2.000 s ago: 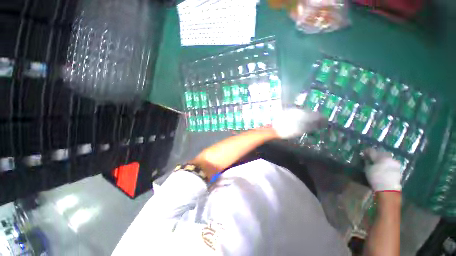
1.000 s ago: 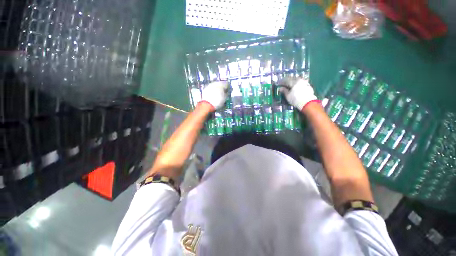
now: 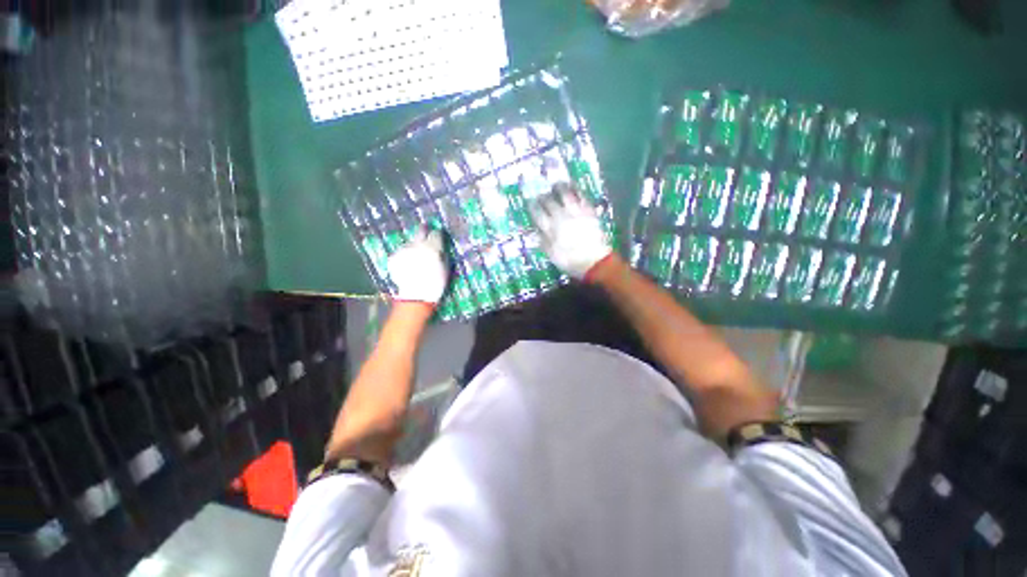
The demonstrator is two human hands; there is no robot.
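A clear blister tray [image 3: 448,156] lies tilted on the bench in front of me. Its nearer rows hold green circuit boards [image 3: 492,282]; its far row shows no green. My left hand [image 3: 419,268], in a white glove, is at the tray's left part, fingers over the pockets. My right hand [image 3: 572,234], also gloved, is over the right part of the board rows. The fingertips are blurred, and I cannot tell if either hand grips a board. A second clear tray [image 3: 777,169] with boards in its rows lies to the right.
A white sheet with dark marks [image 3: 394,51] lies behind the tray. A tall clear tray stack [image 3: 124,169] stands at left above black crates [image 3: 146,417]. More clear trays [image 3: 988,214] are at far right, black crates [image 3: 957,451] below. A crinkled clear bag [image 3: 653,11] is at the back.
Since the earliest frame my left hand has moved from the tray gap onto the left tray, and my right hand has come over from the right tray. The left tray now sits more tilted.
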